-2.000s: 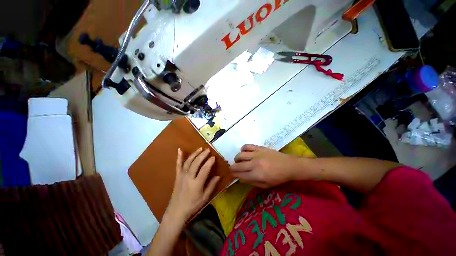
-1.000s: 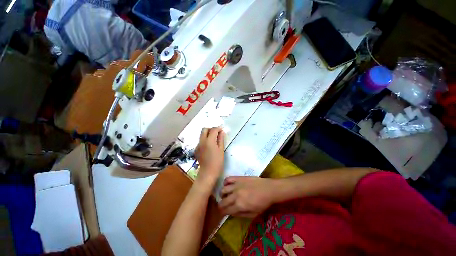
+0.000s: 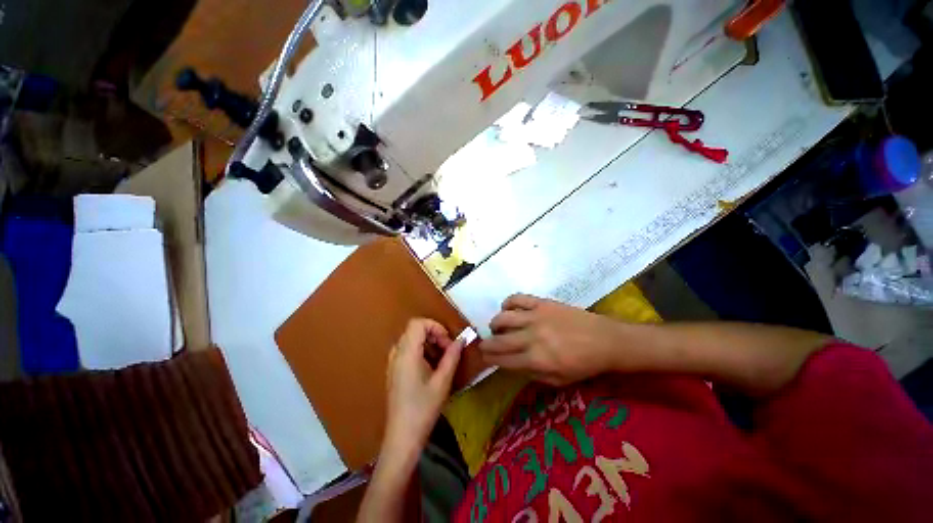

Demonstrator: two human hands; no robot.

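A tan-brown panel (image 3: 353,332) lies flat on the white table, its upper corner beside the needle area (image 3: 440,230) of the sewing machine (image 3: 409,102). My left hand (image 3: 417,383) is over the panel and pinches a tiny white tab (image 3: 467,336) between thumb and finger at the panel's right edge. My right hand (image 3: 542,339) rests at the same edge, just right of the tab, fingers bent; its fingertips touch the edge, and whether they grip it is hidden.
White scraps (image 3: 552,120) and red-handled snips (image 3: 650,115) lie beside the machine arm. A phone (image 3: 837,51) is at the far right. White backing pieces (image 3: 118,296) and a dark brown ridged stack (image 3: 128,439) are at the left. A blue-capped container (image 3: 888,165) stands right.
My left hand has come back from the white scraps to the panel's edge, now with a tiny white tab. My right hand stays at the edge. The camera view has shifted.
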